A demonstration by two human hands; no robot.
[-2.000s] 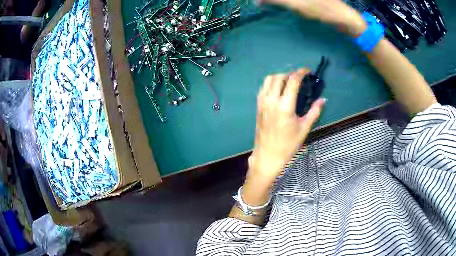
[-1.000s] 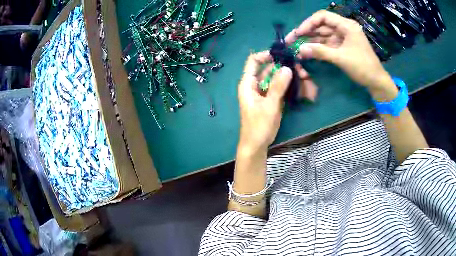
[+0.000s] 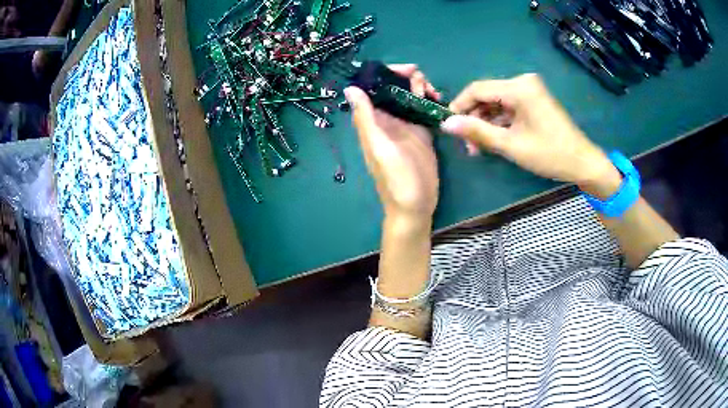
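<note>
My left hand (image 3: 403, 159) holds a black plastic housing (image 3: 381, 89), its dark end pointing up and left. A slim green circuit board (image 3: 425, 109) lies along the housing, towards its right end. My right hand (image 3: 511, 131), with a blue band at the wrist, pinches the board's right end between thumb and fingertips. How far the board sits inside the housing cannot be told. A tangled pile of wired boards (image 3: 271, 68) lies on the green mat to the left.
An open brown carton (image 3: 203, 199) full of small white and light blue pieces (image 3: 120, 183) stands at the left. Black filled housings (image 3: 631, 36) lie at the upper right. The bench's front edge (image 3: 335, 267) runs near my striped clothing. A person's hand shows at the upper left edge.
The housing has turned from upright to slanting, its dark end now up and left. My left hand has opened flatter under it. My right hand has moved slightly down, now at the board's right end.
</note>
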